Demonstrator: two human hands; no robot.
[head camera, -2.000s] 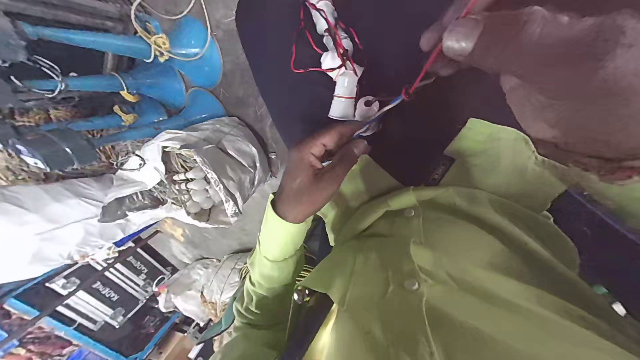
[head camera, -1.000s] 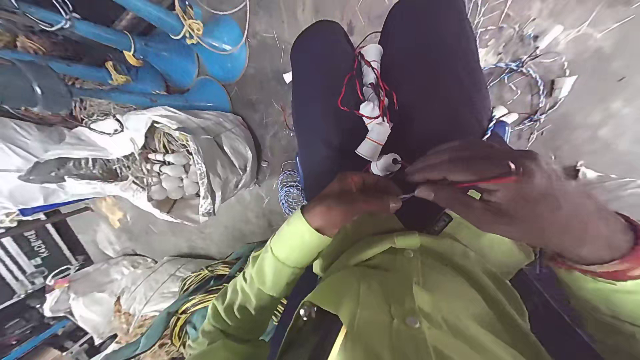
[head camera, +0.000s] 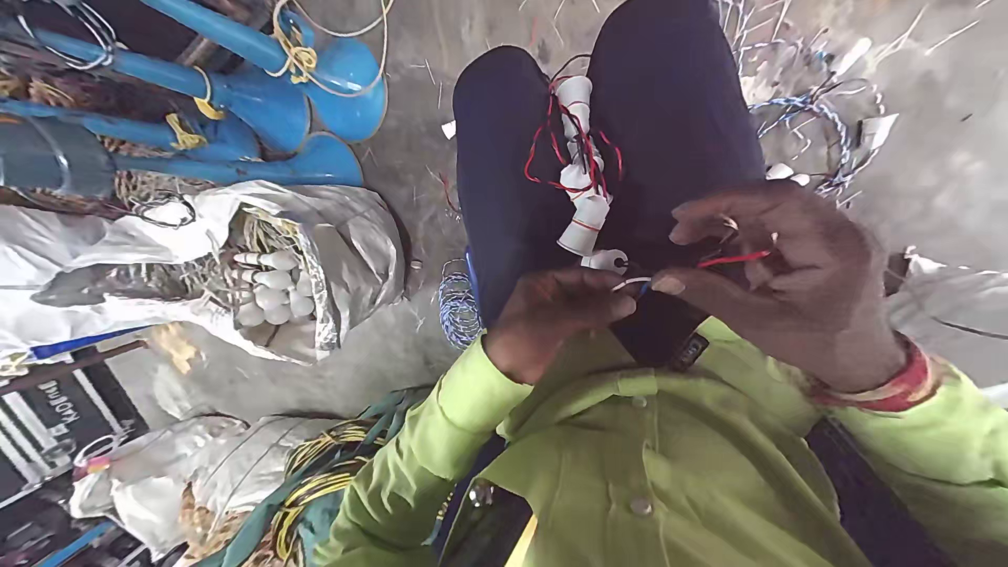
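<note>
My left hand (head camera: 563, 315) pinches a thin white and blue wire (head camera: 632, 283) between thumb and fingertips, close to a white bulb holder (head camera: 606, 260). My right hand (head camera: 787, 276) has its thumb tip at the other side of that wire, and a red wire (head camera: 732, 258) runs across under its curled fingers. A string of white bulb holders (head camera: 584, 224), tangled with red and black wires (head camera: 579, 153), lies in my lap between the dark-trousered thighs. The exact join of the wires is hidden by my fingers.
Blue metal horns (head camera: 331, 161) lie at upper left. Below them a white sack (head camera: 354, 260) holds white bulbs (head camera: 272, 295). A coil of blue-white wire (head camera: 459, 311) is beside my leg; more twisted wire (head camera: 846, 142) lies on the floor at right. Yellow-black cable (head camera: 323, 472) lies at lower left.
My right hand has come down from the raised red wire toward my left hand, and its fingers have since spread. The view has shifted widely, showing more of the lap and floor.
</note>
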